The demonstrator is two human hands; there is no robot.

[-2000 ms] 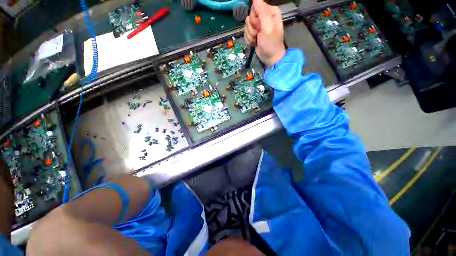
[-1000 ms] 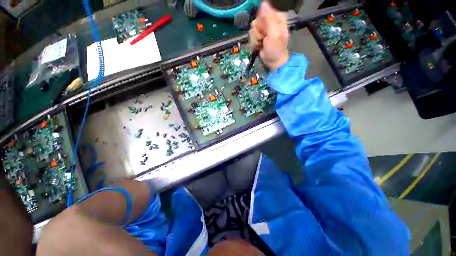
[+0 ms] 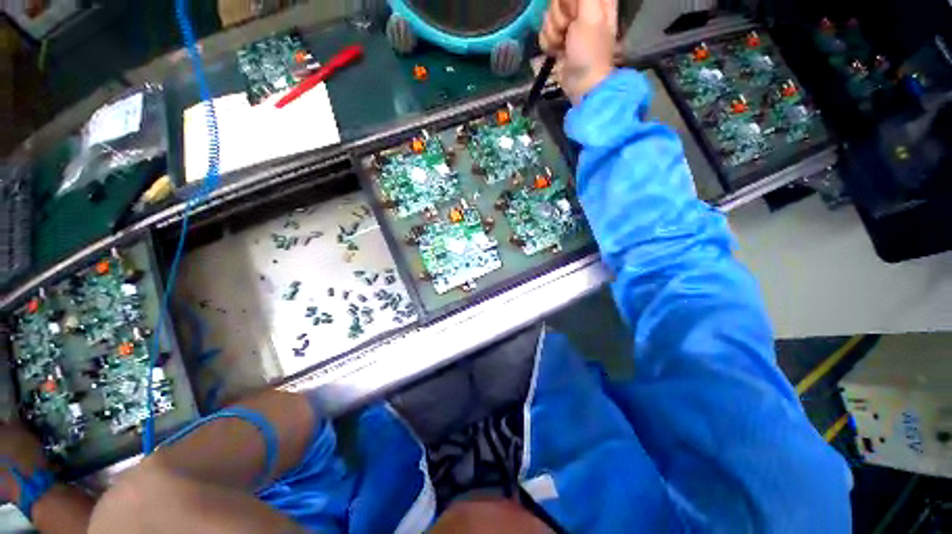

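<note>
A dark-rimmed carrier [image 3: 413, 273] in front of me bears several green circuit boards [image 3: 456, 248] with orange blocks. My right hand [image 3: 582, 44] is at the top edge, partly cut off, closed around a thin dark tool [image 3: 541, 83]. The tool points down, its lower end near the back edge of the carrier; contact cannot be told. My left arm is blurred at the lower left, with a blue wrist band. My left hand [image 3: 204, 454] seems to be there too, its fingers not clear. Small dark green components [image 3: 360, 313] lie scattered left of the carrier.
Carriers with boards also stand at the left [image 3: 172, 344] and right [image 3: 720, 167]. A silver rail [image 3: 512, 321] runs along the front. Behind are a red pen [image 3: 318, 76], white paper [image 3: 235, 136], a plastic bag [image 3: 115, 141] and a turquoise fan [image 3: 470, 42]. A blue coiled cord [image 3: 212, 136] hangs at left.
My right hand and the tool have moved up and back from among the boards. The view has shifted, so carriers sit lower and farther right. More skin and a blue strap show at the lower left edge.
</note>
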